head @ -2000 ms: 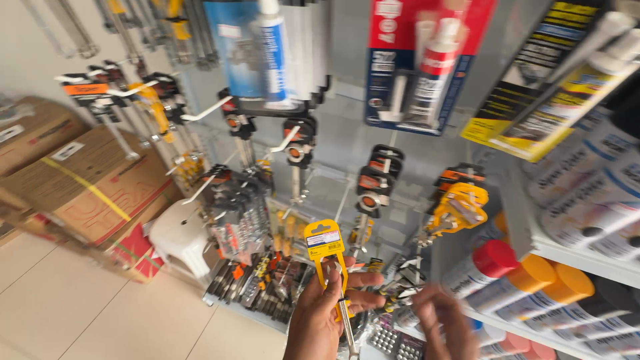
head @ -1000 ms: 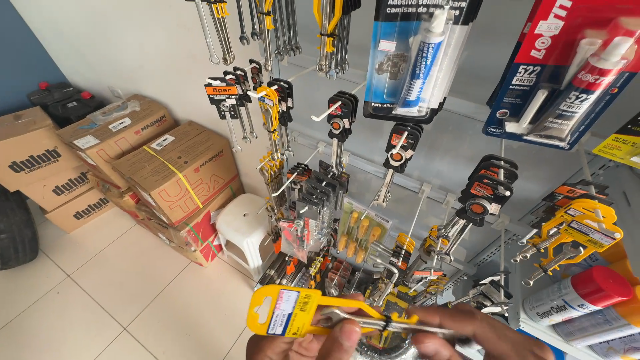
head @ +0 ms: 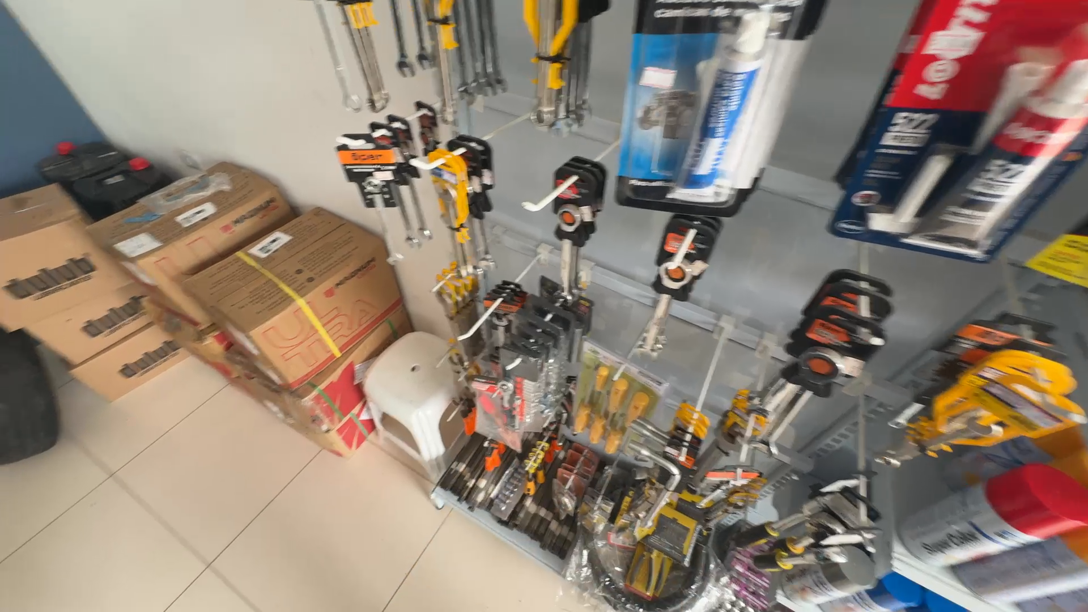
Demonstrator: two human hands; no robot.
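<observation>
Neither of my hands shows in the head view now, and the wrench on the yellow card is out of sight too. In front of me, carded wrenches hang from metal hooks on a grey display rack: ratcheting wrenches on black cards (head: 671, 272), more of them (head: 820, 361) to the right, and yellow-carded wrenches (head: 1003, 399) at the far right. Combination wrenches (head: 557, 76) hang along the top. Below, a blister pack of yellow-handled tools (head: 610, 408) stands above a low shelf (head: 510, 518) full of packaged tools.
Sealant blister packs (head: 697, 110) hang at the top. Spray cans (head: 986, 518) stand on a shelf at the lower right. A white plastic stool (head: 414, 391) is beside the rack, with stacked cardboard boxes (head: 297, 297) and a tire (head: 24, 399) further left on the tiled floor (head: 212, 510).
Both hands and the yellow-carded wrench they held one second ago have left the view. The view has swung left since two seconds ago, bringing in more boxes and the tire.
</observation>
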